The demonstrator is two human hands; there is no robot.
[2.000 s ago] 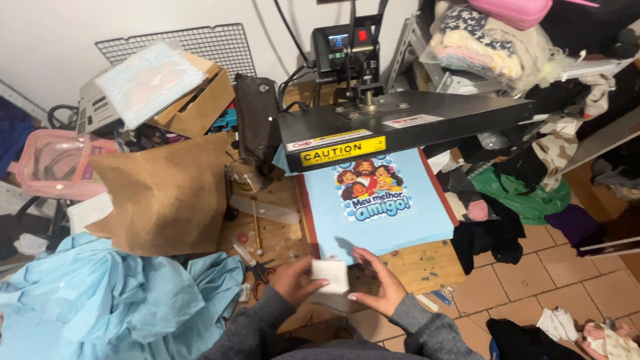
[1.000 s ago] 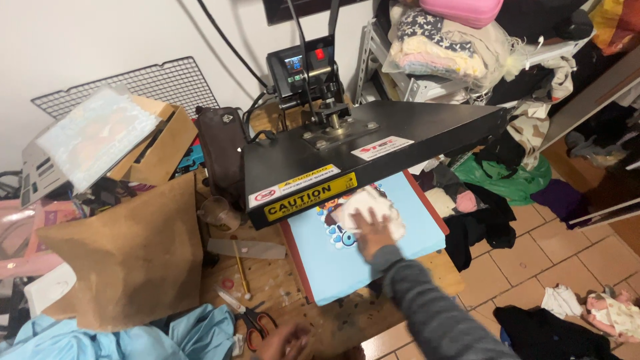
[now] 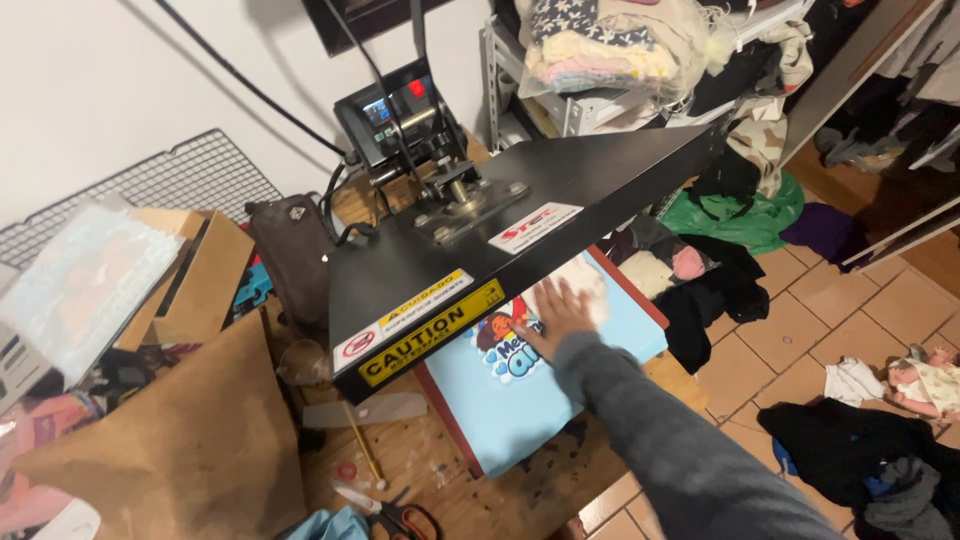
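My right hand [image 3: 559, 315] lies spread on a white cloth [image 3: 589, 289], pressing it on the printed design [image 3: 517, 352] of the light blue fabric [image 3: 487, 424]. The fabric covers the lower bed of a heat press, with a reddish edge [image 3: 448, 420] showing at the side. Above it the black upper plate [image 3: 480, 232] is raised and tilted, and it hides part of the design and of the cloth. My left hand is out of view.
Orange-handled scissors [image 3: 397, 517], a pencil [image 3: 364, 442] and a clear ruler [image 3: 367, 411] lie on the wooden table left of the press. Brown paper [image 3: 195, 442] stands further left. Behind are the press's control box [image 3: 390, 112] and a metal shelf [image 3: 585, 112]; clothes [image 3: 862, 450] lie on the tiled floor.
Two seconds ago both hands held a folded white cloth in front of the press. My right hand then moved onto the design with it and now lies further right. My left hand has left the view.
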